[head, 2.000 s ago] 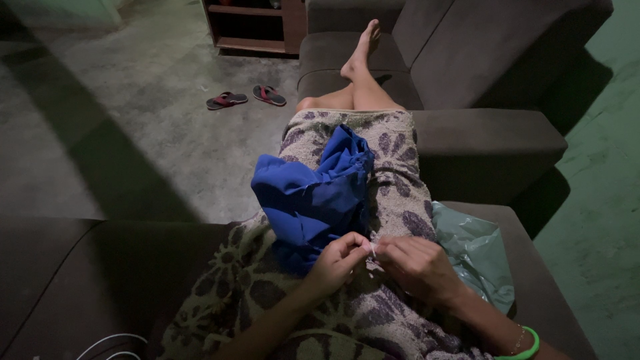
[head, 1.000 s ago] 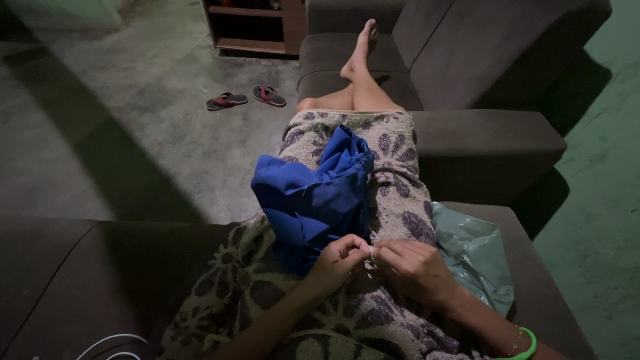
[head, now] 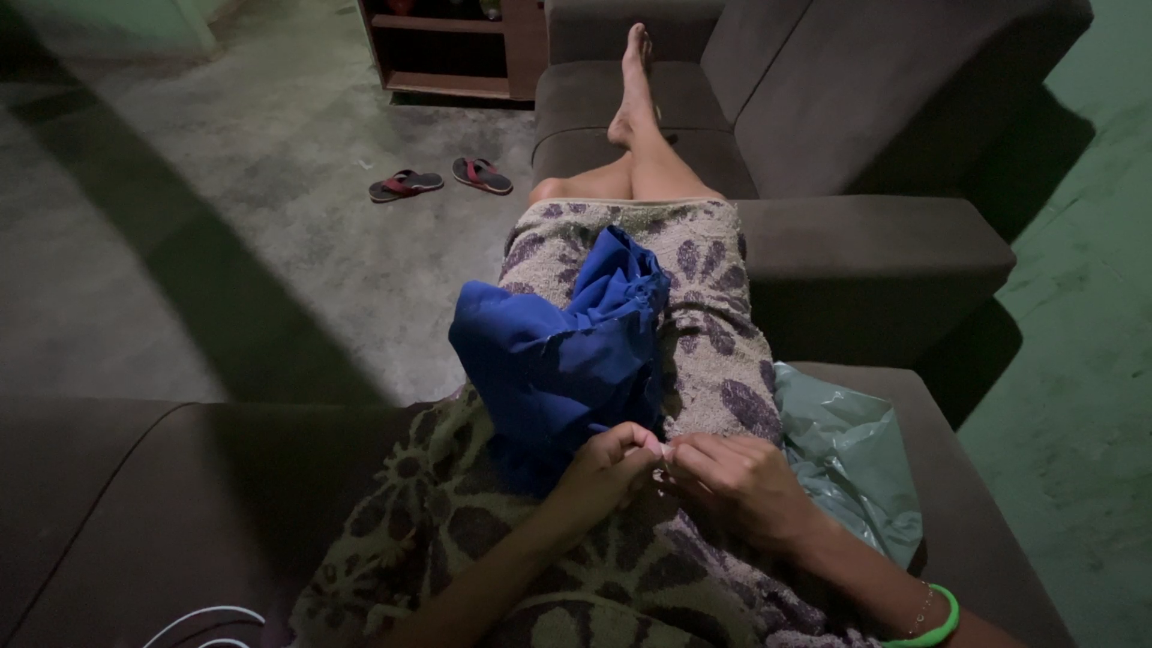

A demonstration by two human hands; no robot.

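Note:
Both hands meet over my lap, fingertips nearly touching. My left hand (head: 607, 472) pinches a tiny pale thing (head: 664, 452), too small to name, between thumb and index finger. My right hand (head: 742, 481) pinches at the same pale thing from the other side; its wrist wears a green band (head: 936, 621). Just beyond the left hand a crumpled blue cloth (head: 567, 351) lies on the flowered towel (head: 720, 333) that covers my legs. What the curled fingers hide cannot be seen.
A greenish plastic bag (head: 850, 459) lies on the grey sofa (head: 963, 468) at my right. Flip-flops (head: 405, 185) rest on the concrete floor near a wooden shelf unit (head: 441, 85). A white cable (head: 202, 612) curves at the lower left.

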